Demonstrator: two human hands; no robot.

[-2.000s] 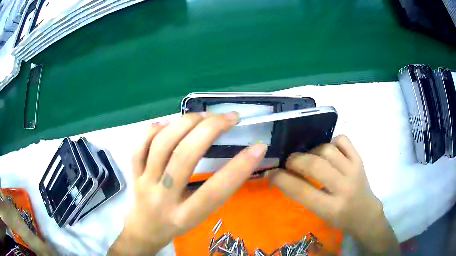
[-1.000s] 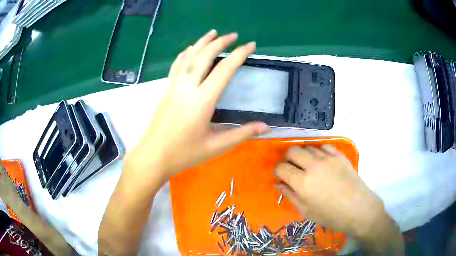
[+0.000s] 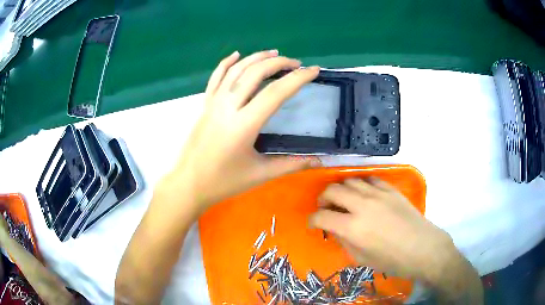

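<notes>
A black middle frame [image 3: 373, 113] with a large window lies flat on the white cloth behind the orange parts tray [image 3: 239, 220]. My left hand [image 3: 230, 128] lies over the frame's left end, fingers at its far edge and thumb along its near edge. My right hand [image 3: 373, 223] is over the orange tray, blurred, with its fingertips bent down; a small dark sliver shows just below them. Whether the fingers hold a piece is hidden. A heap of loose side keys [image 3: 299, 283], silver and dark slivers, lies in the tray's near part.
Several slanted frames [image 3: 86, 179] stand at left and a dense row of frames [image 3: 519, 119] at right. One frame [image 3: 89, 110] lies on the green belt [image 3: 239, 30]. White trays [image 3: 36, 18] are at far left. Another person's arm [image 3: 30, 262] crosses a second orange tray [image 3: 17, 208].
Earlier my hands held a frame edge-on above another; now one frame lies flat under my left hand. My right hand has moved down over the tray. The frame on the belt has shifted left since one second ago.
</notes>
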